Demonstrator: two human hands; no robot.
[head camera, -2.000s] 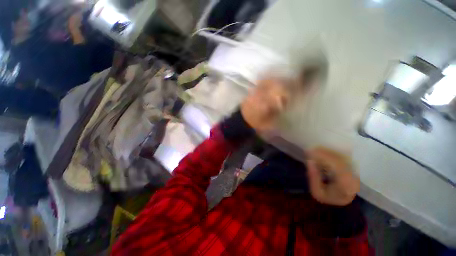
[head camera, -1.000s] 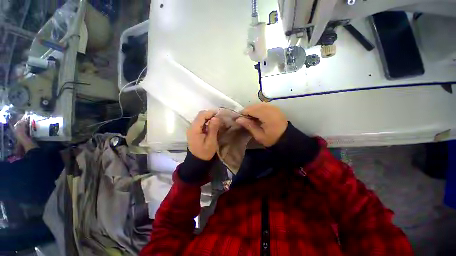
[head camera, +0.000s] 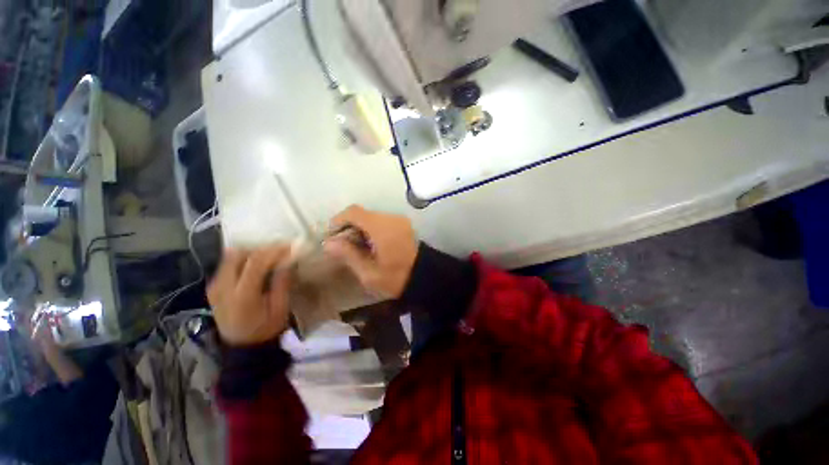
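A brown fabric piece (head camera: 320, 289) with a pale fabric piece (head camera: 295, 202) is held between both hands over the front edge of the white table, left of the sewing machine. The pale piece shows as a thin, blurred strip above the fingers. My left hand (head camera: 250, 292) is blurred, with its fingertips at the left side of the cloth. My right hand (head camera: 377, 250) pinches the cloth's upper right between thumb and fingers. The needle area (head camera: 450, 123) of the machine is up and right of the hands; no cloth shows there.
The machine lamp (head camera: 364, 120), a thin black tool (head camera: 545, 60) and a mobile phone (head camera: 624, 56) are beyond the hands. A garment pile (head camera: 164, 390) and white cut pieces (head camera: 336, 386) lie lower left. A blue bin (head camera: 809, 245) stands at right. Another person's hand (head camera: 56, 350) shows far left.
Both hands and the cloth have moved left and slightly down in the picture. The pale piece, spread wide on the table before, now shows as a narrow strip. The view has turned.
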